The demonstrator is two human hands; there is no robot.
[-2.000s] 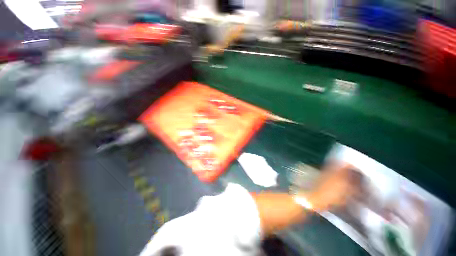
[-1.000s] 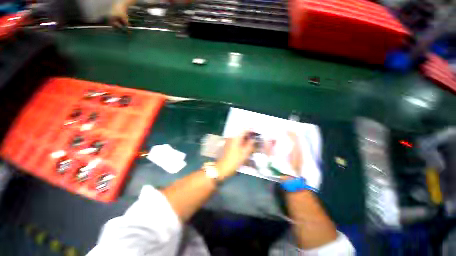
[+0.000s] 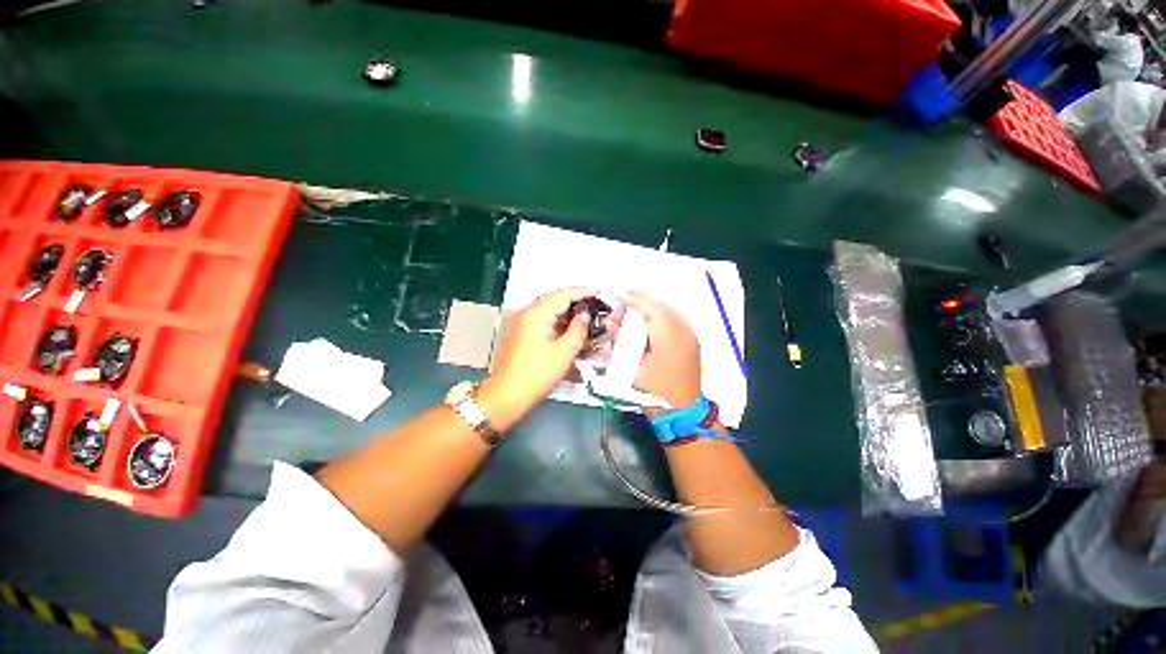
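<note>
My left hand [image 3: 535, 348], with a metal watch on the wrist, holds a small round black module [image 3: 591, 321] between its fingertips over the white work paper [image 3: 537, 262]. My right hand [image 3: 668, 351], with a blue strap on the wrist, is shut around a white wipe [image 3: 627, 355] close beside the module. The syringe is mostly hidden by the wipe and fingers; a green adapter [image 3: 611, 403] shows below them, with a clear hose [image 3: 623, 475] curving toward the right forearm.
A red tray [image 3: 243, 275] with several modules lies left, a folded white wipe [image 3: 335, 378] and beige card [image 3: 469, 334] nearer. A blue stick [image 3: 725, 325], thin tool [image 3: 789, 326], plastic strip [image 3: 882, 371] and black controller [image 3: 978, 371] lie right. Modules [image 3: 380, 72] sit on the green belt.
The view has swung right and downward and become sharp. The red tray now lies at the left edge. Both hands remain together over the paper.
</note>
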